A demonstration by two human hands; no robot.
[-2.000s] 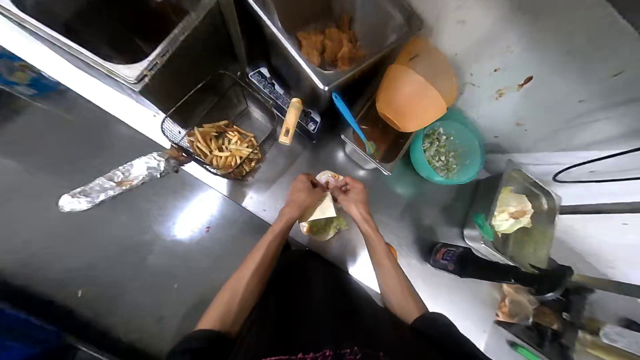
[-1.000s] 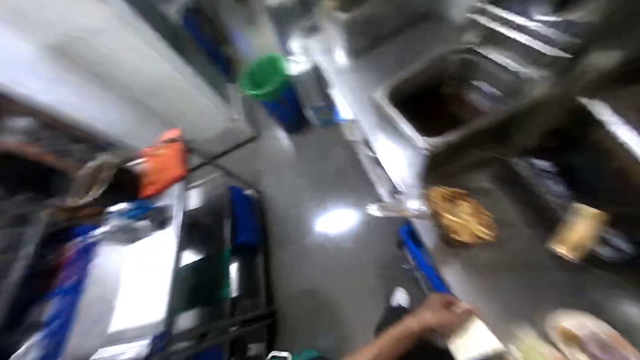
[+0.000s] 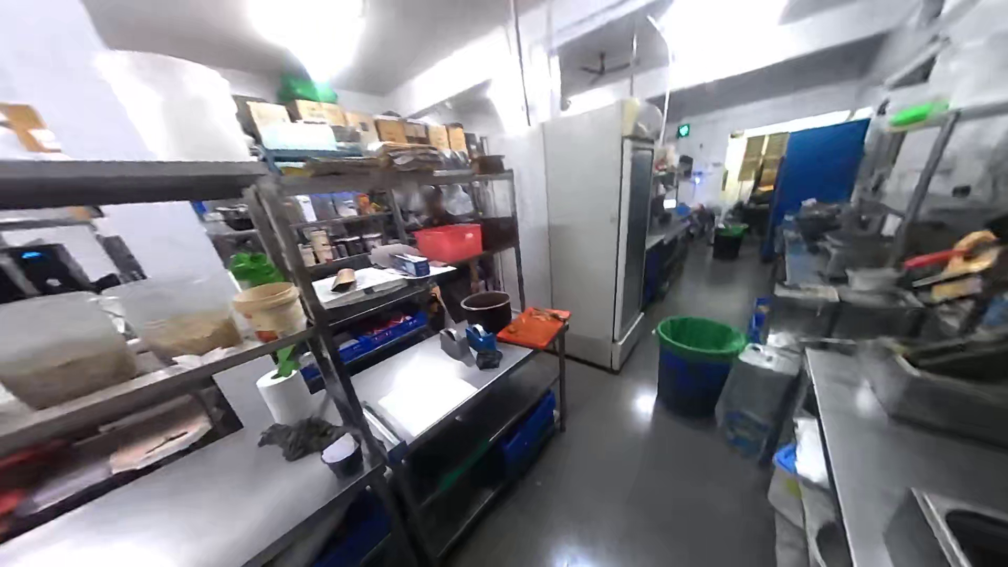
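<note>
Neither my left hand nor my right hand shows in the head view now, so what they hold or touch is hidden. The view looks along a kitchen aisle. At the right edge runs a steel counter (image 3: pixel 854 425) with the rim of a sunken well at its lower corner. Across the aisle stands a steel table (image 3: pixel 425 386) bearing two tape dispensers (image 3: pixel 480 340). An orange board (image 3: pixel 535 327) lies at its far end, near a dark round pot (image 3: pixel 486 311).
A bin with a green liner (image 3: pixel 699 366) and a filled grey plastic bag (image 3: pixel 757 394) stand beside the right counter. Beyond the table rises a tall white refrigerator (image 3: pixel 587 236). Metal shelving (image 3: pixel 303 339) with tubs and a paper roll (image 3: pixel 285 398) lines the left.
The view has swung up and away from the counter. My hands, earlier at a folded flatbread with a pale slice, have left the view, as has the basket of fries.
</note>
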